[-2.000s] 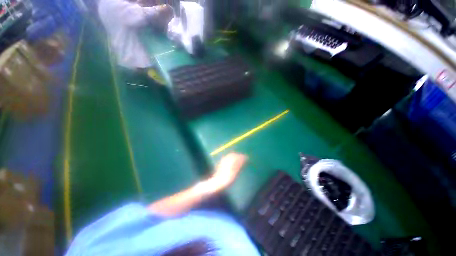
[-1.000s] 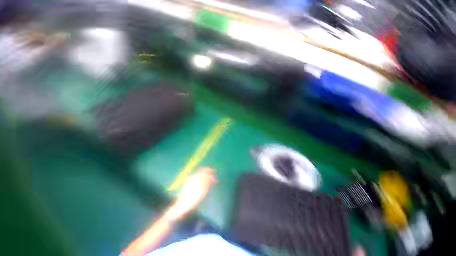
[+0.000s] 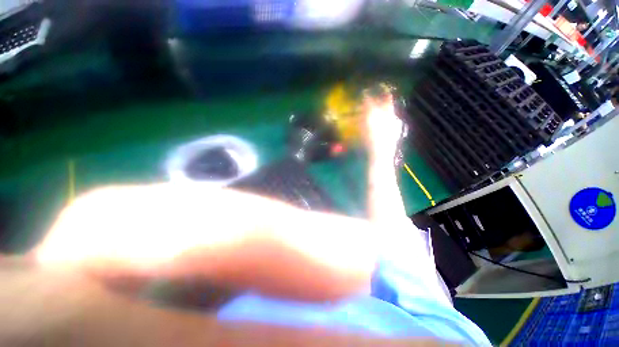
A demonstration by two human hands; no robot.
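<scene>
My right arm reaches away from me, and my right hand (image 3: 383,114) is blurred and overexposed beside a small yellow box (image 3: 341,112). Shiny, crumpled clear plastic (image 3: 400,139) shows at its edge; whether the fingers hold it cannot be told. A large, blurred, overexposed shape that looks like my left hand (image 3: 203,230) lies very close to the camera; its fingers cannot be made out. Behind it is an open whitish plastic bag (image 3: 178,161) with dark contents. Part of the black component tray (image 3: 282,181) shows beyond the hand; the rest is hidden.
Tall stacked black trays (image 3: 468,115) stand right of my right hand. A pale open-fronted cabinet (image 3: 584,251) with a round blue sticker is at the right. A dark round object (image 3: 304,137) sits left of the yellow box. Blue crates (image 3: 224,17) are at the top.
The view has swung right; the stacked trays and cabinet have come in. My right arm now shows stretched out. A large blurred hand shape now covers the foreground and much of the tray.
</scene>
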